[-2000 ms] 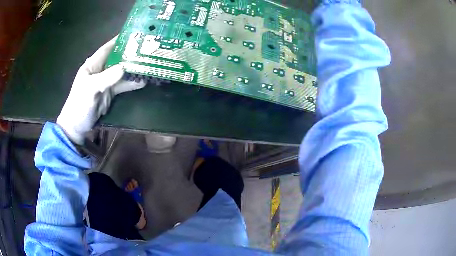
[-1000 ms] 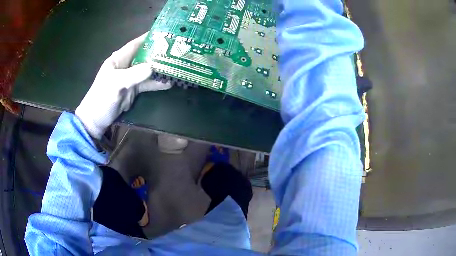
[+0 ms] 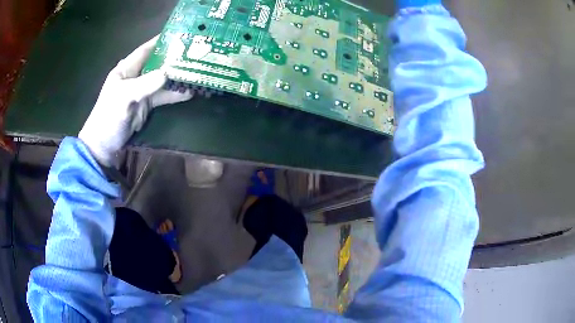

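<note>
A large green printed circuit board (image 3: 296, 63) with silvery tracks and rows of dark-centred pads lies tilted in view at the top centre, its upper edge cut off by the picture. My left hand (image 3: 129, 101) in a white glove grips its left front corner, fingers under the edge. A black ridged strip (image 3: 189, 89) shows below the board's front edge beside my left fingers. My right hand is beyond the top edge of the picture; only the blue sleeve and a blue band at the wrist show, covering the board's right end.
The dark green bench (image 3: 252, 135) lies under and in front of the board. An orange-red curtain (image 3: 19, 44) hangs at the upper left. A grey surface (image 3: 523, 126) is at the right. Below are my legs, the grey floor and yellow-black tape (image 3: 343, 258).
Since one second ago, the board, left hand and bench have shifted left and slightly up in view. The right sleeve has moved right, uncovering more of the board. My left grip looks the same.
</note>
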